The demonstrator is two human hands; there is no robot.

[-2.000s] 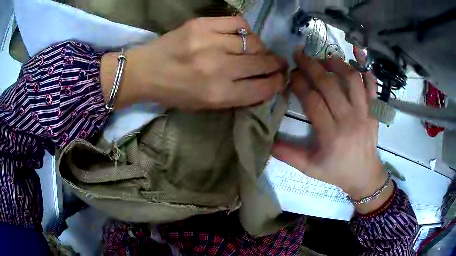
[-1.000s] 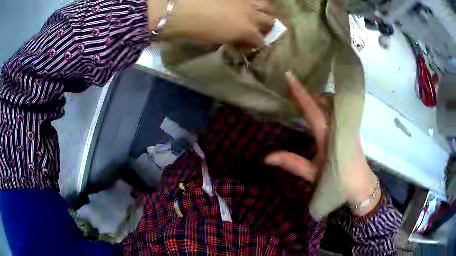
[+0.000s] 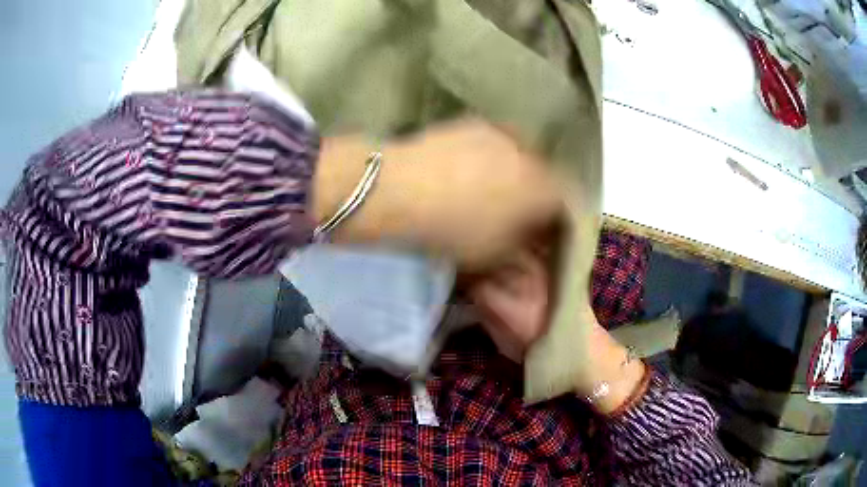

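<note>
The khaki trouser body (image 3: 371,67) lies bunched at the top centre and hangs toward the lap. My left hand (image 3: 456,185) is blurred and lies across the cloth, its fingers bent around the khaki edge. My right hand (image 3: 518,300) is below it, partly behind a hanging khaki strip (image 3: 561,333), with fingers curled at the cloth. A white pocket bag (image 3: 375,295) hangs below my left wrist. The fingertips of both hands are blurred or hidden.
The white machine table (image 3: 703,143) is at right, with red-handled snips (image 3: 780,86) and a small fabric scrap (image 3: 746,174) on it. The checked apron (image 3: 380,447) covers the lap, with thin scraps on it. An open box (image 3: 841,352) is at the right edge.
The trousers and both hands have moved away from the machine toward the lap. The left hand has come down beside the right. The white pocket bag now hangs in view. The machine head is out of view.
</note>
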